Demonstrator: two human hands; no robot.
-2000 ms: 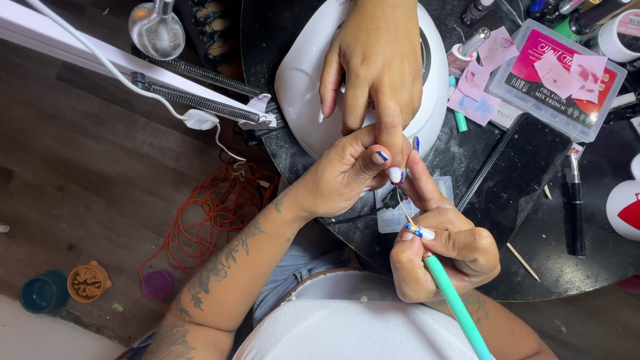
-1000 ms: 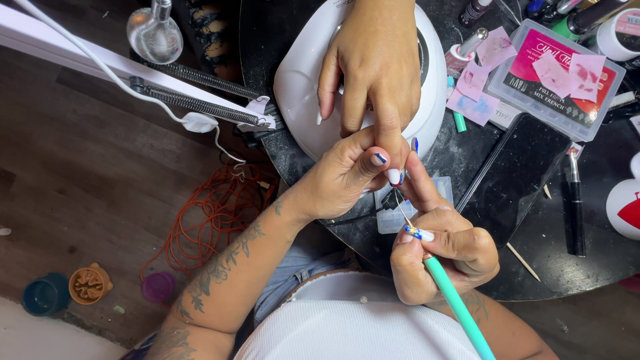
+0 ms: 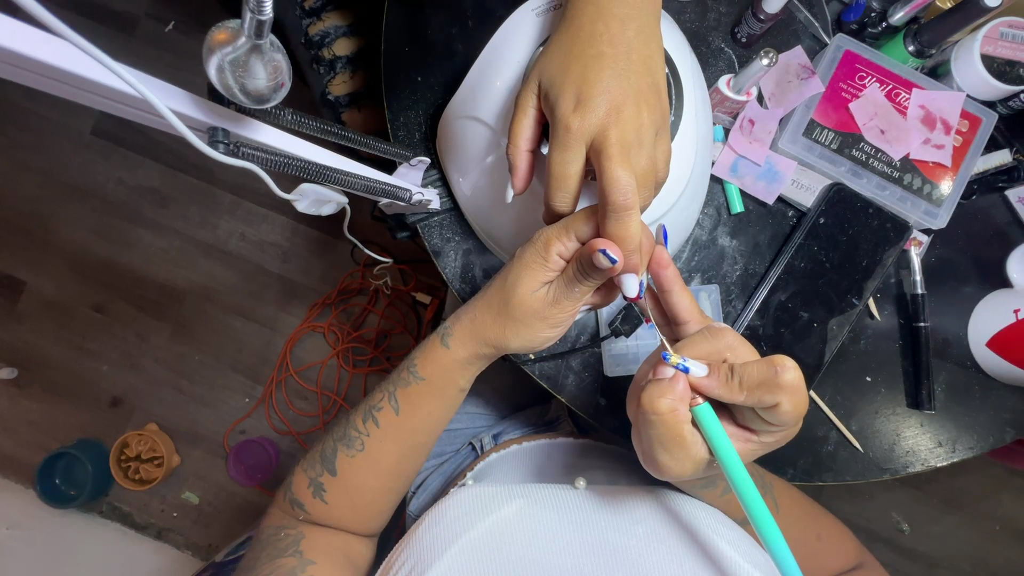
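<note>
My left hand [image 3: 552,280] grips one finger of another person's hand [image 3: 608,120], whose nail is white with a dark red tip. Between the thumb and fingers of my right hand [image 3: 712,392] is a thin nail art brush with a teal handle [image 3: 740,480]; its fine tip lies at the edge of that nail. The other person's hand rests palm down over a white nail lamp [image 3: 480,136]. Below the held finger are a clear plastic case [image 3: 628,348] and a black cable connector [image 3: 626,322].
Right of my hands lie a black smartphone [image 3: 832,272], a wooden stick [image 3: 836,420] and a black pen-like tool [image 3: 918,344]. Stained pink paper pieces [image 3: 756,132] and a nail tip box [image 3: 968,172] are farther back. A spring-armed lamp stand [image 3: 320,172] reaches in from the left.
</note>
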